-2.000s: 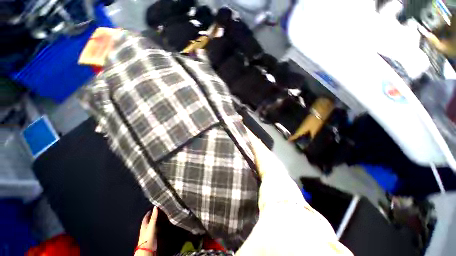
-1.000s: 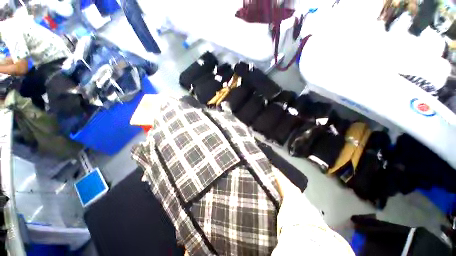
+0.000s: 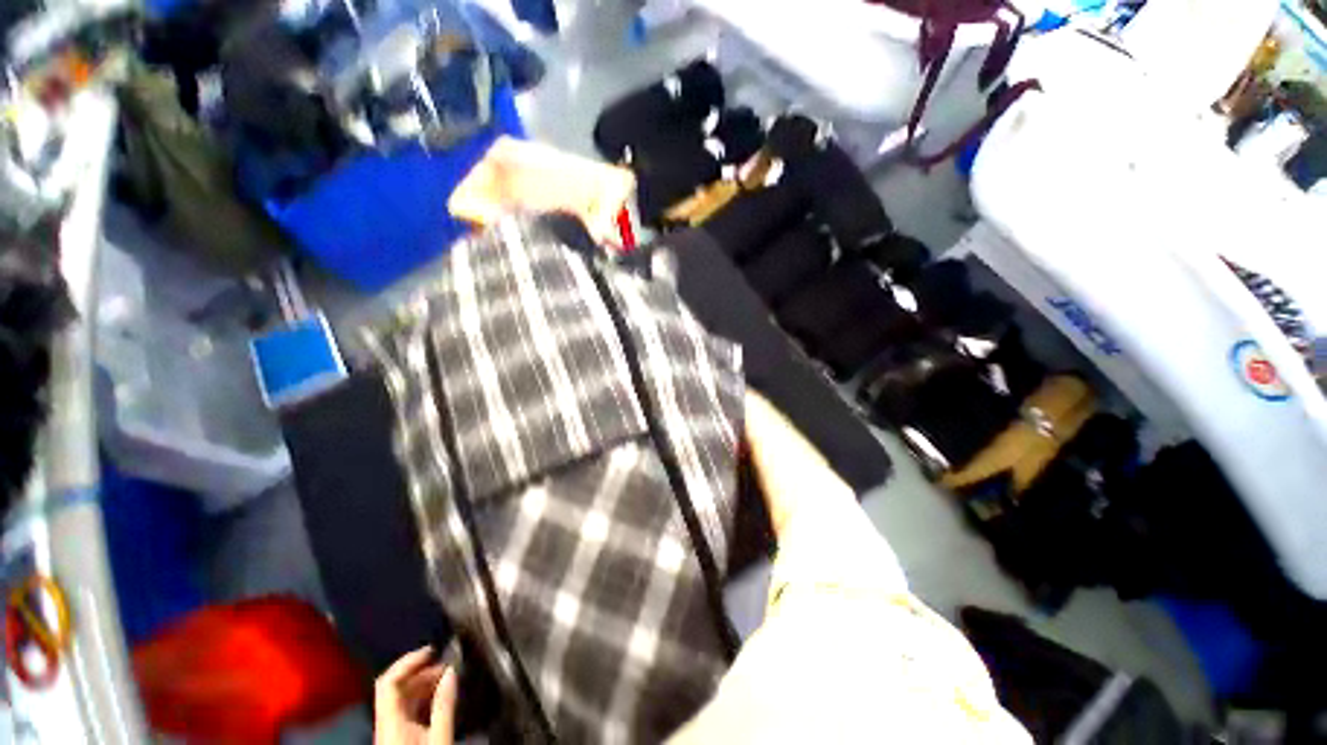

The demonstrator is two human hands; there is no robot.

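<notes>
A plaid garment piece (image 3: 546,364) in black, grey and white checks, with narrow dark bands down both sides, lies over a dark padded surface (image 3: 349,510). My left hand (image 3: 415,696) is at the bottom edge, fingers bent, beside the cloth's lower left side; its grip is unclear. My right arm, in a cream sleeve, reaches to the cloth's right side. My right hand (image 3: 764,429) is mostly hidden by the cloth, so its grip is unclear. A peach-coloured piece (image 3: 539,184) shows beyond the cloth's far end.
Black and tan bundles (image 3: 830,248) line the floor to the right, beside a white sewing machine (image 3: 1164,306). A blue bin (image 3: 379,211) with garments stands far left. A red bundle (image 3: 248,670), a blue square pad (image 3: 297,360) and orange-red scissor handles (image 3: 37,629) are at left.
The view has shifted, and the plaid piece lies more upright in it. Its lower checks now run diagonally. My left hand, out of sight one second ago, shows again at the bottom edge.
</notes>
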